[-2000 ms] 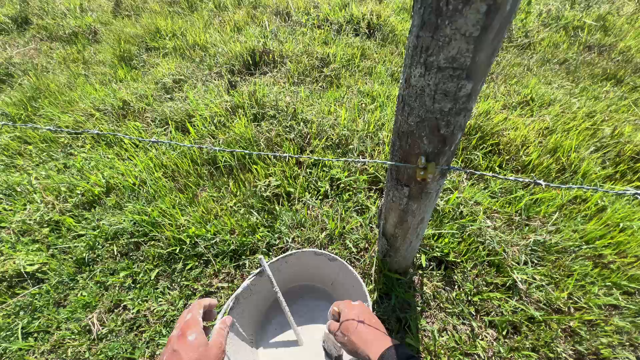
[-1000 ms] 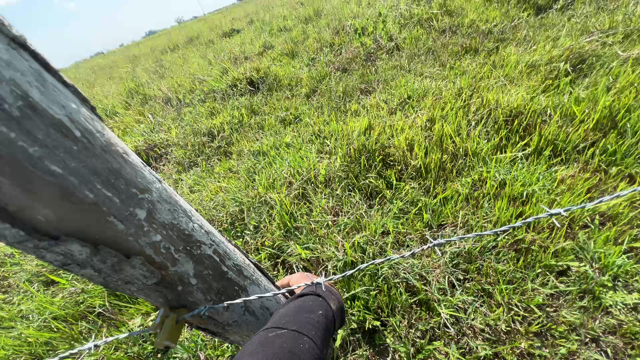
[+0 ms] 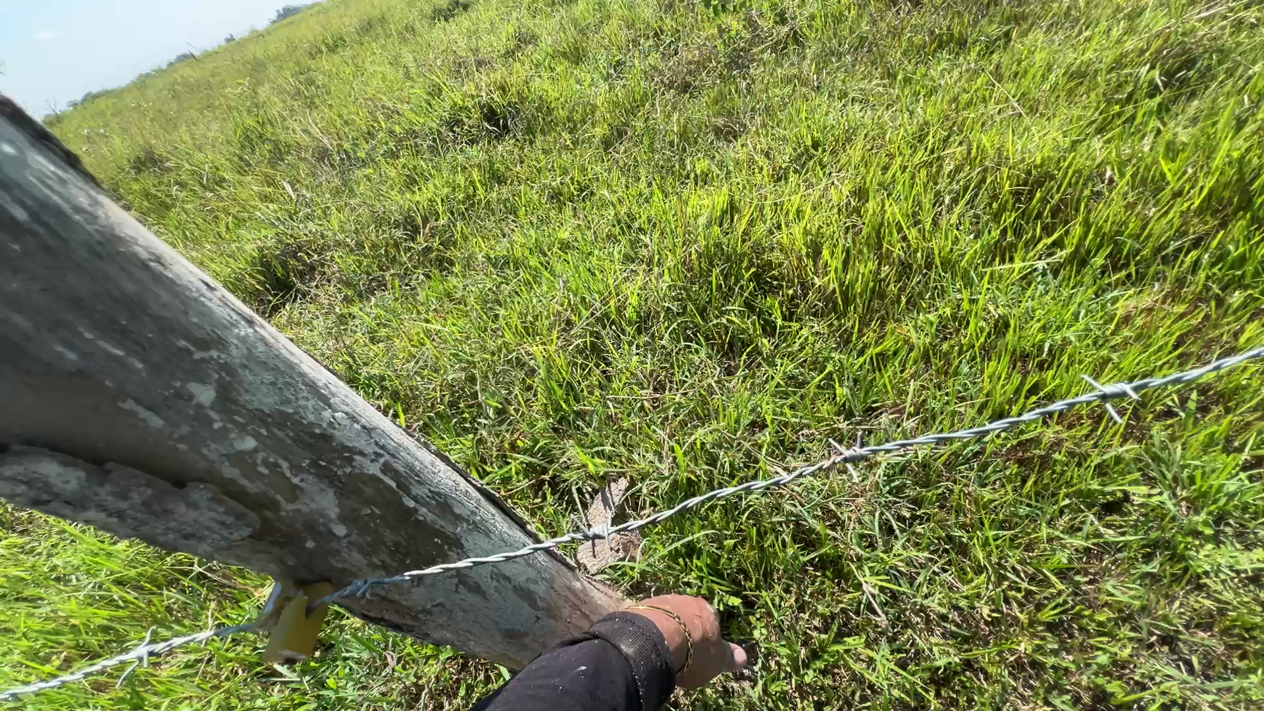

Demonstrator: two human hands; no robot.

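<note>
My left hand point(image 3: 691, 637), in a dark sleeve with a thin bracelet at the wrist, reaches down beside the foot of a weathered wooden fence post point(image 3: 296, 425). Its fingers are mostly turned away or hidden, and whether they hold anything cannot be told. Barbed wire point(image 3: 750, 486) crosses in front of the post, above the hand in the view. A yellow insulator point(image 3: 296, 622) sits at the post where the wire meets it. My right hand is out of view.
Grass point(image 3: 790, 247) covers the sloping ground behind the wire. A flat brownish piece point(image 3: 604, 523) lies in the grass beside the post's foot. Barbs stick out along the wire on both sides of the post.
The view has tilted and swung closer to the post. Both hands were at a bucket two seconds ago; the bucket is now out of view and one hand is low beside the post.
</note>
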